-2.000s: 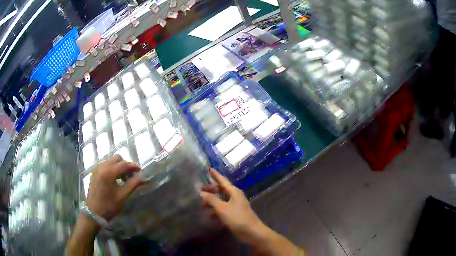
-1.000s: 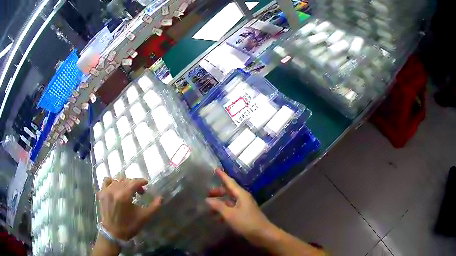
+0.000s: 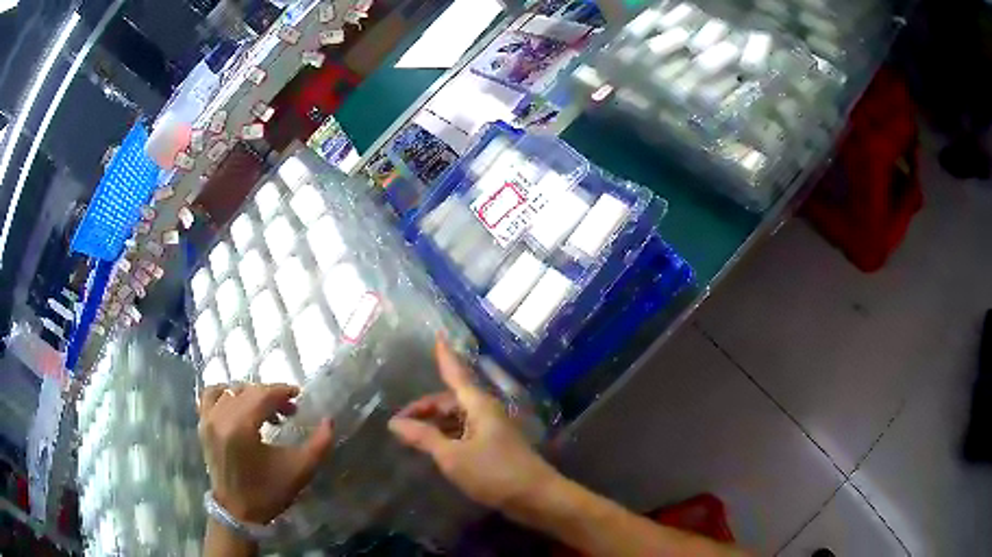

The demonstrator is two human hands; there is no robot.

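Observation:
A tall stack of clear blister trays (image 3: 281, 267) stands in front of me, its top tray filled with rows of white blocks and a red-edged sticker at one corner. My left hand (image 3: 256, 452) is at the near edge of the top, thumb and fingers apart. My right hand (image 3: 462, 435) is by the stack's right side, fingers apart. Whether either touches the stack is blurred. A blue tray (image 3: 479, 316) with white blocks, a clear cover and a paper label (image 3: 511, 203) sits just right of the stack, on another blue tray.
More stacked clear trays stand at the left (image 3: 136, 457) and the back right (image 3: 707, 98). A red stool (image 3: 870, 174) is beside the bench. A blue basket (image 3: 112, 194) is on the upper shelf. Papers (image 3: 473, 120) lie behind the blue tray. Another red object (image 3: 696, 516) shows at the bottom.
The view has shifted slightly. My right hand has moved left and a little up along the stack's side. My left hand stays at the near edge. The trays look unchanged.

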